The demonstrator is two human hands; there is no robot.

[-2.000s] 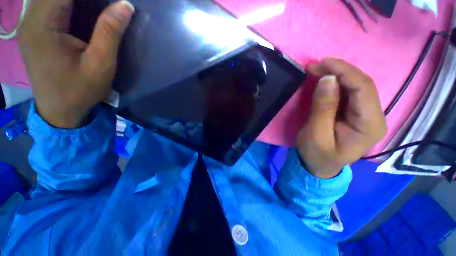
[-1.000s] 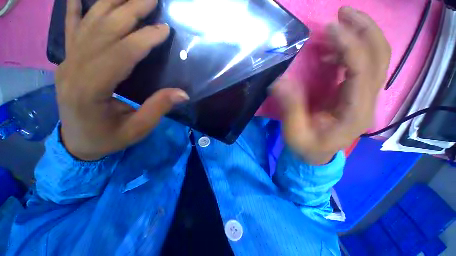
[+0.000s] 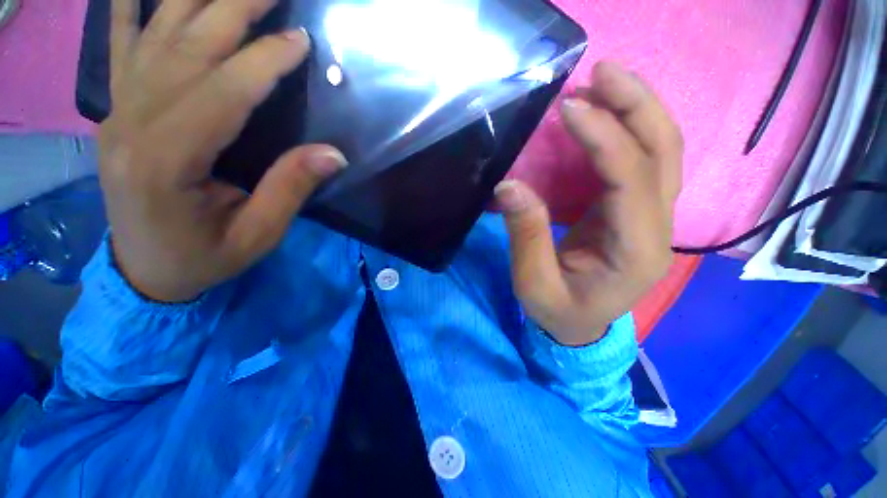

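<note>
The tablet screen assembly point(image 3: 418, 209) is tilted, its glossy black face showing, with its near corner over the smock. Clear protective film point(image 3: 389, 107) with bright glare covers most of the face; a dark strip along the near right side looks uncovered. My left hand point(image 3: 185, 156) lies spread over the left part of the tablet, thumb and fingers on the face; whatever lies under the palm is hidden. My right hand point(image 3: 603, 204) is half curled at the tablet's right edge, thumb tip by the edge and fingers apart, with nothing seen in it.
The pink mat point(image 3: 710, 88) lies beyond the tablet. A dark cable point(image 3: 778, 221) crosses at the right, by stacked white-edged panels point(image 3: 812, 233). A black rod or cord point(image 3: 786, 78) lies on the mat. Blue bins point(image 3: 778, 428) are at lower right. A clear blue-tinted object point(image 3: 63, 233) is at left.
My left hand has spread across the tablet face. The film's edge has shifted toward the tablet's right corner. My right hand left the corner, opened, then moved back in toward the right edge.
</note>
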